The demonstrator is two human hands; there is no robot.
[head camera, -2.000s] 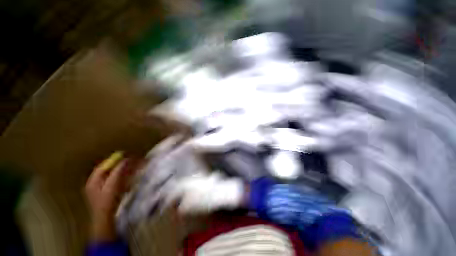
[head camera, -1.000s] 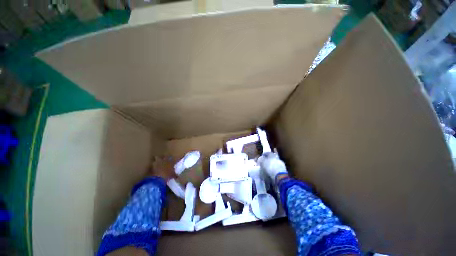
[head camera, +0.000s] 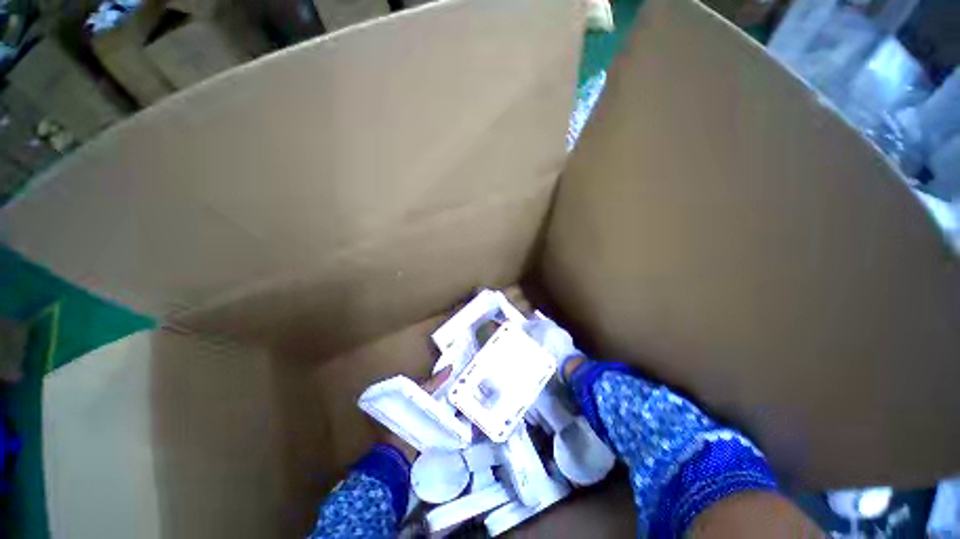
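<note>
White plastic brackets point(head camera: 503, 381), with rectangular plates and round discs, lie heaped at the bottom of a large open brown carton point(head camera: 347, 158). Both hands reach into it. My left hand point(head camera: 438, 379) is bare and mostly hidden behind a tilted white plate; its fingers show among the brackets and it appears to grip them from the left. My right hand point(head camera: 552, 337), in a white glove, is closed around brackets at the right of the heap; its fingertips are hidden. Patterned blue sleeves cover both forearms.
The carton's tall walls stand around the arms, with a flap point(head camera: 100, 432) folded out at the left. Other cartons point(head camera: 68, 79) stand on the green floor at the upper left. Clear plastic bags point(head camera: 884, 90) lie at the upper right. White parts point(head camera: 861, 503) show outside at the lower right.
The view has turned and moved closer to the carton. My left hand has moved right, in among the brackets. The brackets are bunched closer together, and the plate between the hands is now tilted.
</note>
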